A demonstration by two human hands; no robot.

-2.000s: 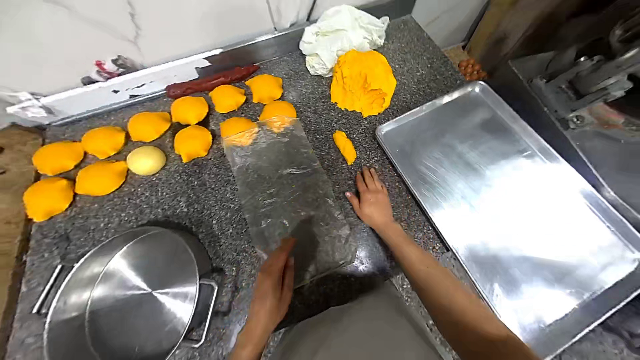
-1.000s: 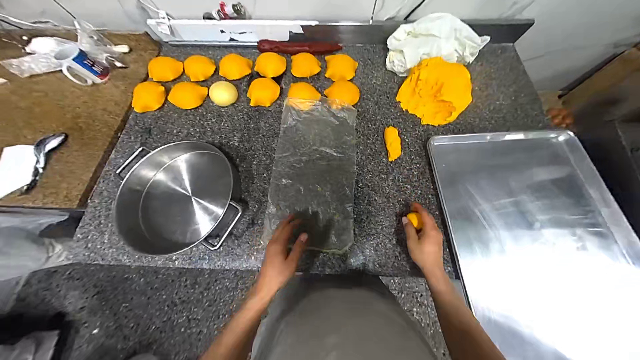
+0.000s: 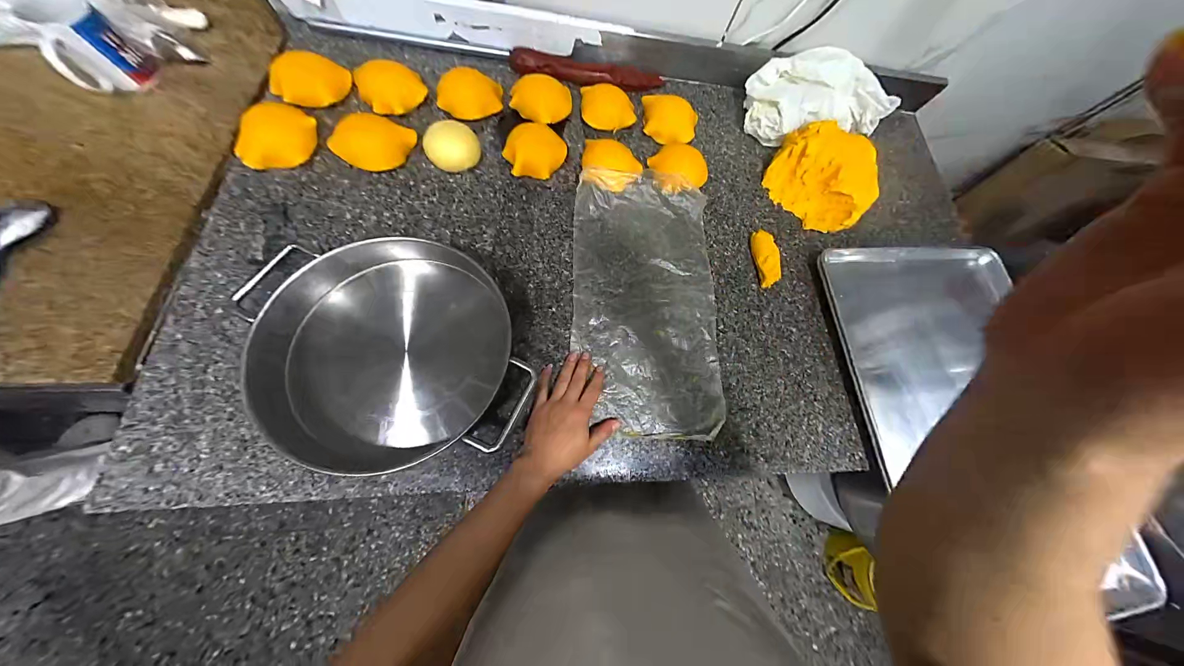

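Note:
My left hand rests palm down with fingers apart on the lower left edge of a clear plastic sheet. The sheet's far end lies over two orange dough pieces. My right forearm is raised large and blurred at the right; only part of my right hand shows at the frame's edge, with a bit of orange by the fingertips. Rows of orange dough pieces and one pale yellow ball lie at the back. A small orange dough strip lies right of the sheet, below a large orange dough mass.
A steel pot with two handles stands left of the sheet. A metal tray lies at the right, partly behind my forearm. A crumpled white plastic bag and a dark red wrapped roll sit at the back. A brown board is at far left.
My right hand has risen from the counter beside the tray, where it held a small orange piece, to the upper right edge of view. My left hand stays on the sheet's near end.

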